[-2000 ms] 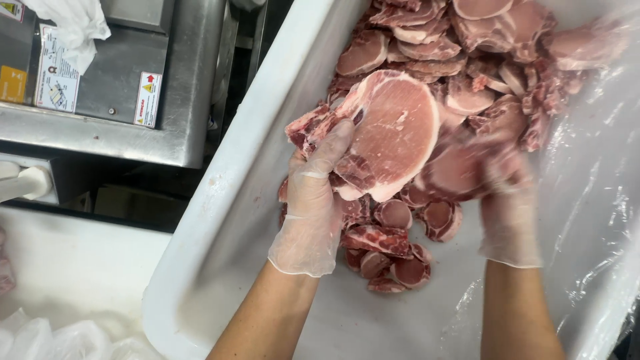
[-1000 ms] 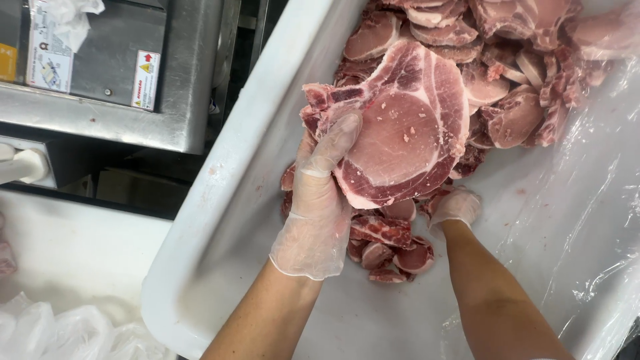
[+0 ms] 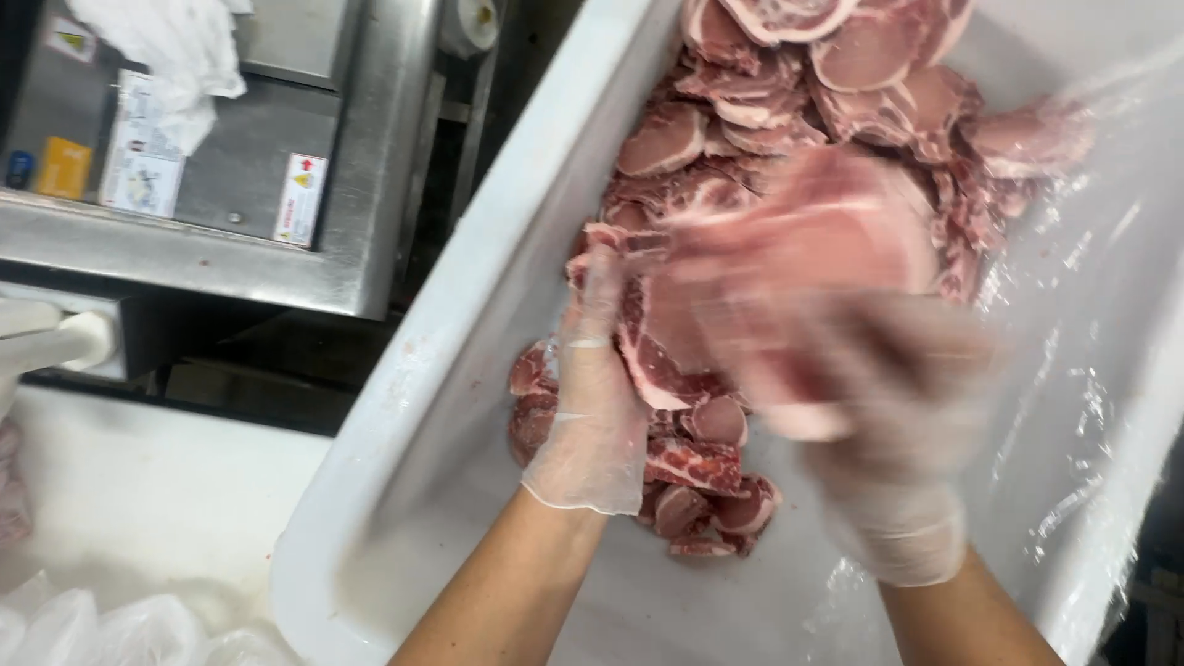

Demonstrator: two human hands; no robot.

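In a clear plastic glove, my left hand grips a raw bone-in pork chop by its bone end, thumb on top. My right hand, also gloved and blurred by motion, holds another pork chop at its lower edge; this chop overlaps the one in my left hand. Beneath and beyond both hands lies a heap of raw pork chops in a big white plastic tub. Smaller meat pieces lie below my hands, on the tub's floor.
Clear plastic film lines the tub's right side. At the upper left stands a steel machine with warning labels and a white cloth on it. A white surface with plastic bags is at the lower left.
My right hand has come up from the meat low in the tub and now holds a chop over the one in my left hand. My left hand keeps its hold on a chop.
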